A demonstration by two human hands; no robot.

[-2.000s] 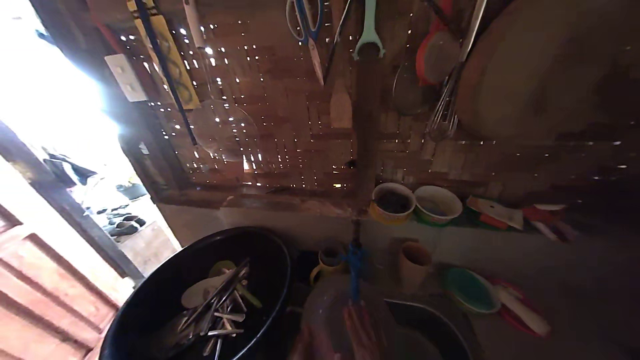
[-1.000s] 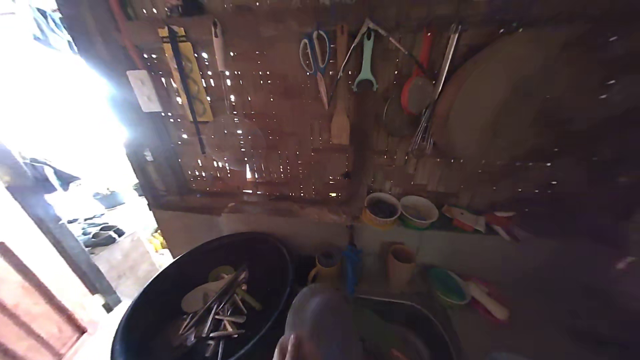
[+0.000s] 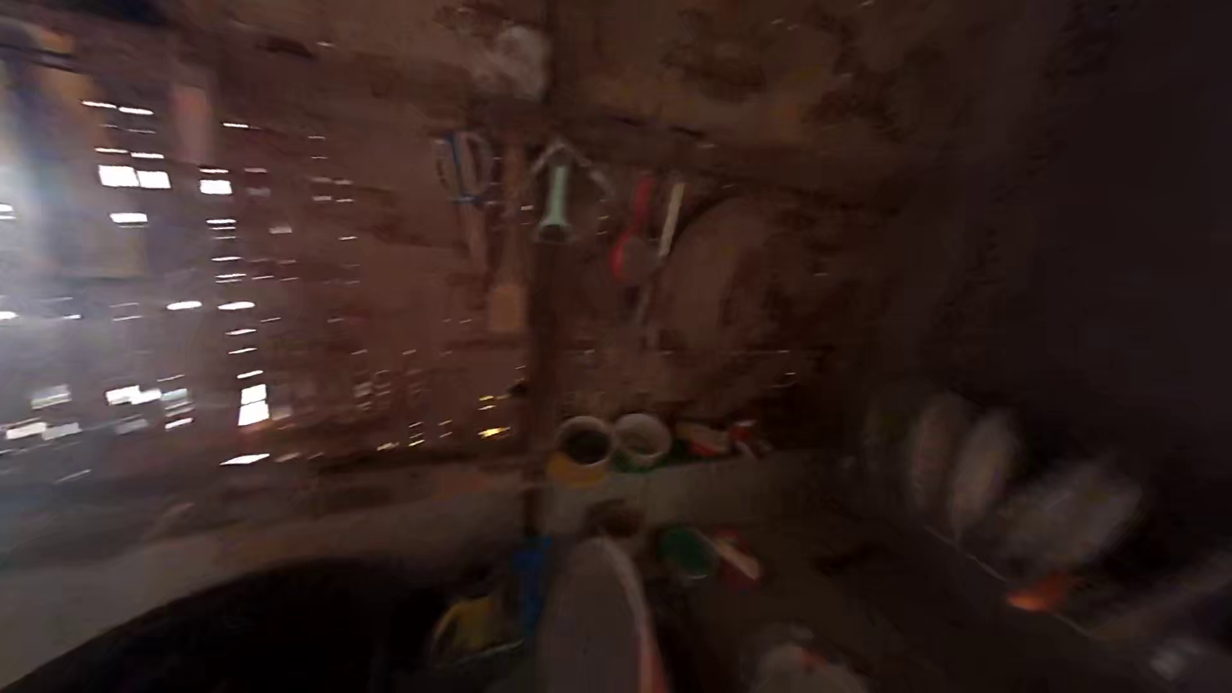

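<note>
A pale round plate or lid [image 3: 595,621] stands tilted nearly on edge at the bottom centre, with a pinkish strip along its lower right edge that is too blurred to identify. Neither my left hand nor my right hand can be made out. Left of the plate are a blue object [image 3: 531,587] and a yellow mug-like container [image 3: 470,624]. A green oval item [image 3: 686,552] and a red and white item [image 3: 736,558] lie to its right. The black basin [image 3: 221,630] is at lower left, its inside too dark to read. A blurred pale object [image 3: 807,666] shows at the bottom edge.
Scissors [image 3: 467,168], a wooden spatula [image 3: 507,303], a green peeler [image 3: 555,202] and a red-handled utensil [image 3: 632,231] hang on the woven wall. Two small tubs [image 3: 582,443] [image 3: 642,441] sit on a ledge. Several plates [image 3: 980,467] stand upright at right.
The view has swung to the right, bringing the upright plates in. The round plate or lid, lying flatter a second ago, is now tilted on edge. Fingers seen earlier at the bottom no longer show.
</note>
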